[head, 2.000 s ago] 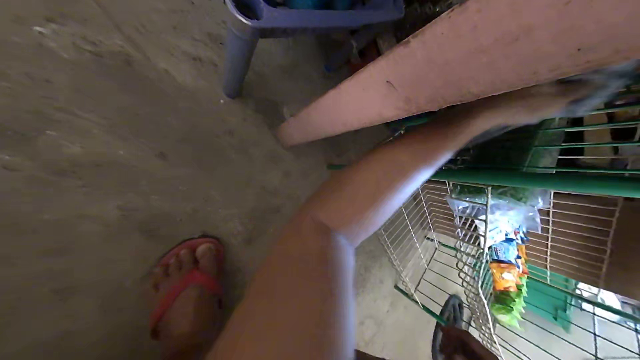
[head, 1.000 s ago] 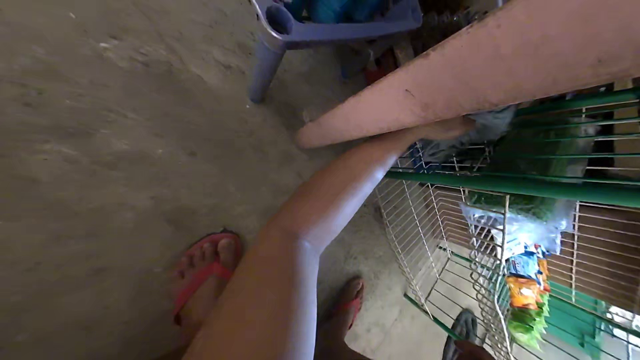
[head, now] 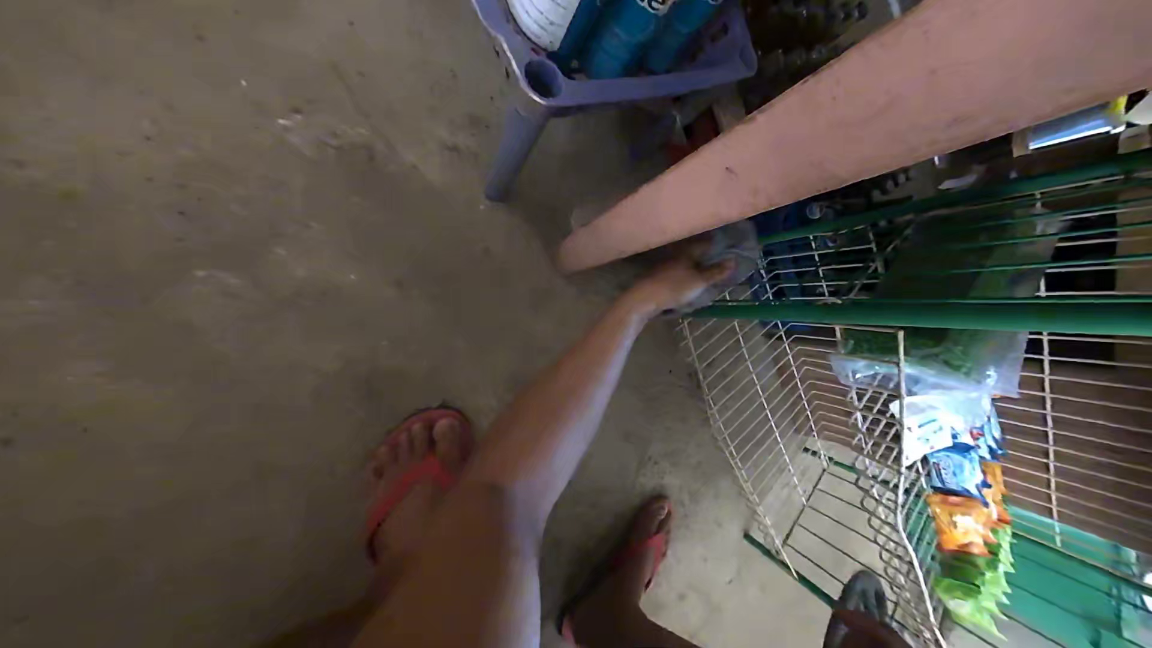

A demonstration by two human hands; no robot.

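My left hand (head: 679,283) holds a grey cloth (head: 731,256), with part of the fingers hidden by it. The cloth is at the floor-side end of a green metal tube (head: 900,314) of a wire display rack, close beside the foot of a pink post (head: 765,180). White wire baskets (head: 751,414) hang on the rack. Clear plastic bags (head: 936,364) with something green in them lie against its wires, beside blue packets (head: 958,470) and orange packets (head: 958,522). My right hand is not in view.
A purple plastic stool or table (head: 621,88) with blue containers (head: 621,36) stands beyond the post. My feet in red flip-flops (head: 405,495) are on the concrete floor (head: 225,315). At the bottom right is a black sandal (head: 859,598), apparently another person's.
My left hand, with the cloth in it, has moved down along the rack from its upper part to the lower end near the floor. The view has shifted somewhat.
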